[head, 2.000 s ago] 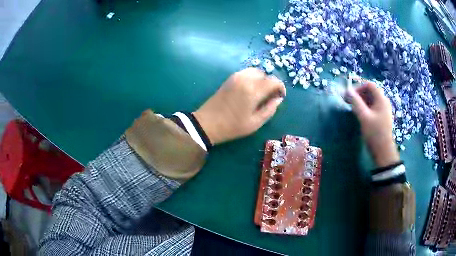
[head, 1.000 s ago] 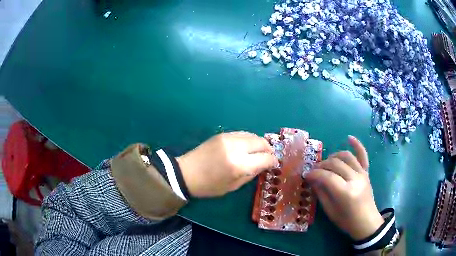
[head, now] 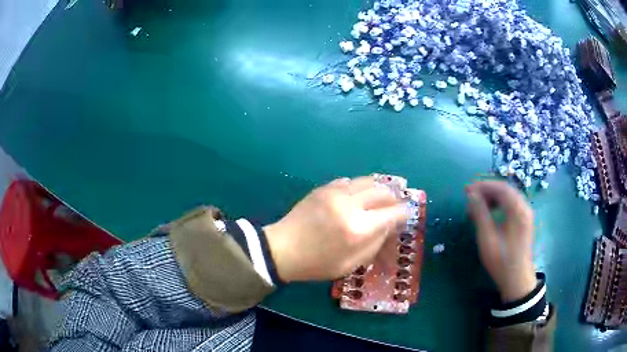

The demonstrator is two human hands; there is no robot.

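A reddish-brown holding plate (head: pixel 387 278) lies on the green table in front of me. Its right row shows whitish parts at the top and dark openings below. My left hand (head: pixel 342 230) lies over the plate's upper left, its fingertips at the top of the right row; whether they hold a part cannot be seen. My right hand (head: pixel 504 230) is off the plate to the right, slightly blurred, thumb and fingers apart, with nothing visible in it. A loose white component (head: pixel 438 248) lies on the table between the plate and my right hand.
A large heap of white-and-purple wired components (head: pixel 481 75) curves across the upper right. Brown plates (head: pixel 605 283) stand or lie along the right edge. A red stool (head: pixel 31 230) is at the lower left, beyond the edge of the green table (head: pixel 172 124).
My right hand has moved off the plate to the right. My left hand has shifted right across the plate to the right row. A loose white component now shows beside the plate.
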